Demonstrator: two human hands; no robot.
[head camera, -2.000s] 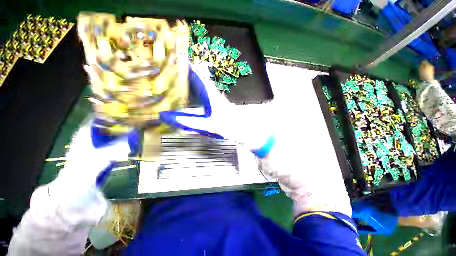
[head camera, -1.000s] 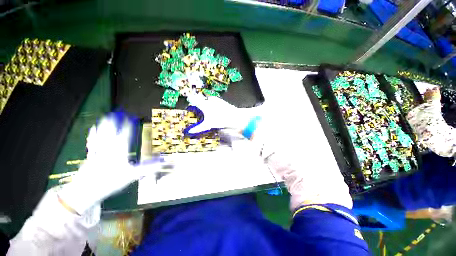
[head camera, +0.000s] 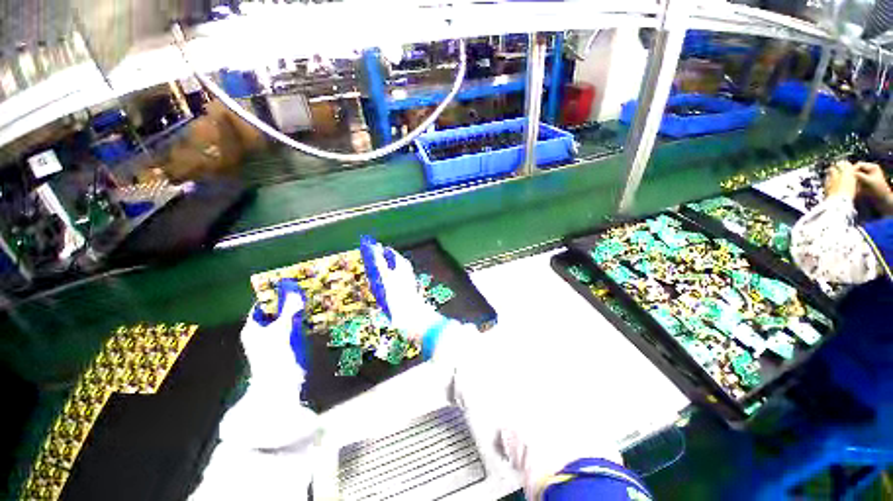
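A yellow-gold PCB panel (head camera: 328, 284) is held over the black tray (head camera: 453, 277). My left hand (head camera: 277, 338), white glove with blue fingertips, grips its left side. My right hand (head camera: 394, 292), gloved the same way, grips its right side. Small green circuit boards (head camera: 377, 341) lie piled in the tray just below and beside the panel; the panel and right hand hide part of the pile. The slotted plate (head camera: 411, 455) lies bare on the white work sheet (head camera: 578, 342), nearer to me.
More yellow panels (head camera: 147, 357) lie on the black mat (head camera: 162, 431) at left. A tray full of small boards (head camera: 710, 294) is at right. Beyond the green conveyor (head camera: 548, 201) are blue bins (head camera: 494, 149) and metal posts. Another person's hands (head camera: 854, 178) work at far right.
The panel has gone from the slotted plate to above the tray, now held by both hands. My left hand has moved onto it. The view has tilted up, showing the belt and bins.
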